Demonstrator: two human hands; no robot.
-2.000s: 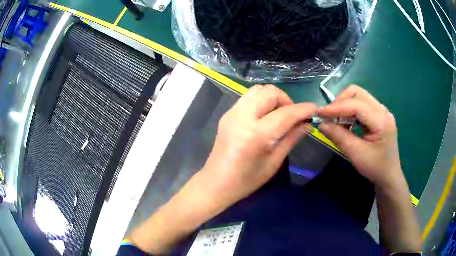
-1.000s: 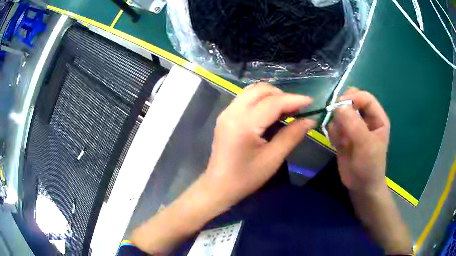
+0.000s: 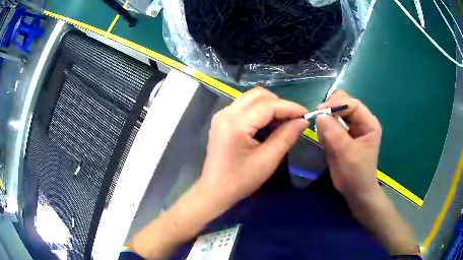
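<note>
My left hand (image 3: 249, 137) pinches one end of a thin black part between thumb and fingertips. A white sleeve (image 3: 318, 113) sits around the middle of this part, and its black end (image 3: 339, 108) shows at the right. My right hand (image 3: 353, 139) touches the sleeve with its fingertips. A white strip (image 3: 337, 84) runs from the right hand up along the bag's edge. The clear plastic bag (image 3: 304, 74), full of black parts (image 3: 264, 30), lies just beyond the hands.
The black mesh belt (image 3: 96, 96) is on the left, with a small white piece (image 3: 77, 169) on it. A broad white side rail (image 3: 147, 147) edges it. The green bench mat (image 3: 406, 117) has yellow tape (image 3: 401, 189) along its edge. White strips (image 3: 430, 43) lie at upper right.
The white sleeve, earlier beyond the black part's end at the right hand, now surrounds the part, with black showing past it. The right hand has moved slightly left. The view has shifted a little.
</note>
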